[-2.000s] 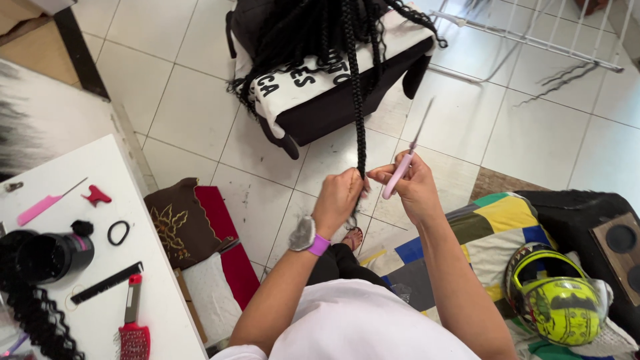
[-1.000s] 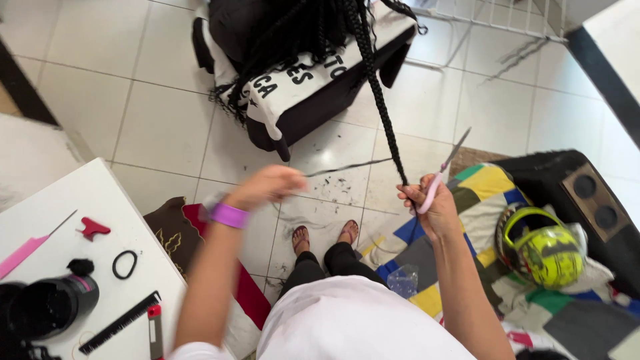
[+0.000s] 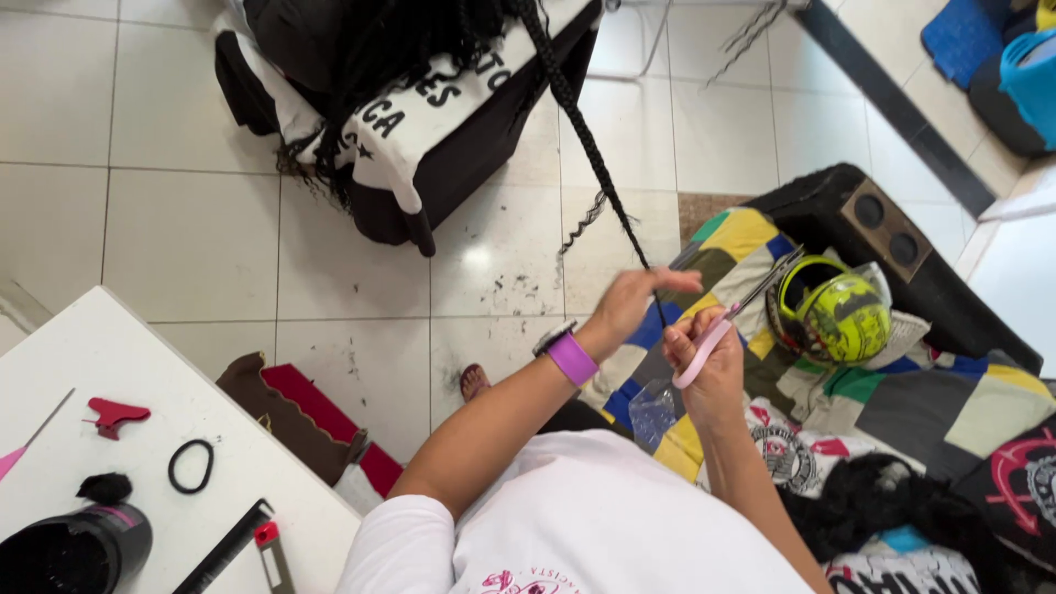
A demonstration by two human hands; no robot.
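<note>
A long black hair braid (image 3: 577, 120) runs taut from a person's dark hair at the top down to my hands. My right hand (image 3: 705, 355) pinches its thin lower end and also holds scissors (image 3: 718, 334) with pink handles, the blades pointing up and right. Just above, my left hand (image 3: 639, 301) is at the braid, blurred, fingers extended and apart; a watch and a purple band circle that wrist. A loose wavy strand (image 3: 586, 224) sticks out from the braid's side. The person sits on a dark seat (image 3: 470, 177), a lettered white cloth over its edge.
A white table (image 3: 91, 346) at lower left bears a red hair clip (image 3: 115, 415), a black hair tie (image 3: 190, 467), a comb (image 3: 223, 549) and a black jar (image 3: 103, 549). At right, a sofa with a patchwork cover (image 3: 899, 412) holds a yellow-green helmet (image 3: 841, 313). Hair bits lie on the tiled floor.
My left hand, out to the left a second ago with a thin strand stretching from it to the braid, is now at the braid beside my right hand. The right hand keeps the scissors and braid end.
</note>
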